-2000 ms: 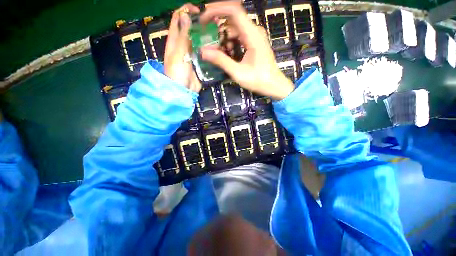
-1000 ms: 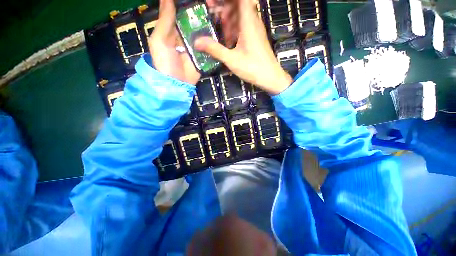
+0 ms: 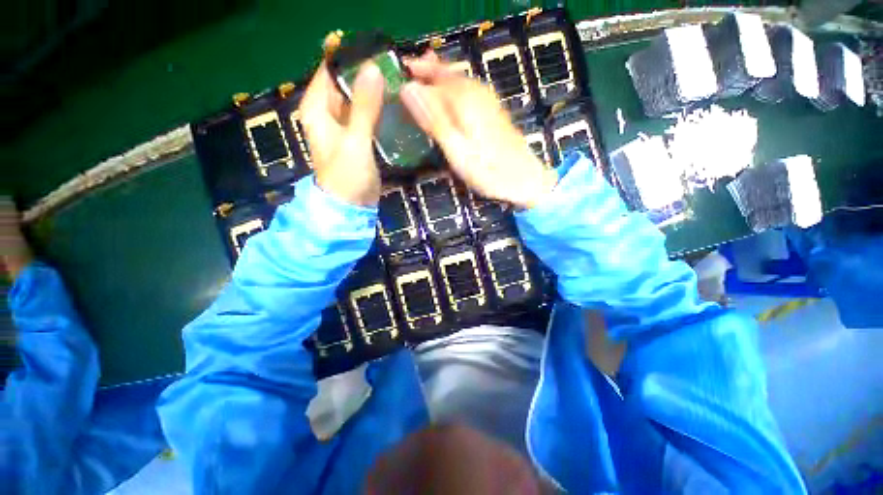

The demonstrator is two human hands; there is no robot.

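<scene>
A phone unit (image 3: 389, 75) with a green board is held between my two hands above the back of the black tray. My left hand (image 3: 347, 126) grips its left side, with the thumb over the board. My right hand (image 3: 476, 131) is at its right side, fingers near the board and blurred; whether it grips is hard to tell. A silvery, shiny patch shows below the unit, between the hands. The black blister tray (image 3: 215, 166) lies under my hands and holds rows of dark units with pale gold outlines.
Stacks of grey-edged modules with white tops (image 3: 689, 63) stand at the right. A heap of small white strips (image 3: 718, 143) lies between them, with another stack (image 3: 802, 190) nearer the front. Another person's arm in a blue sleeve (image 3: 53, 324) is at the far left edge.
The unit has turned and my left thumb now lies over its board. My right thumb has come off the board's middle. The tray and stacks appear shifted with the view; a person's hand shows at far left.
</scene>
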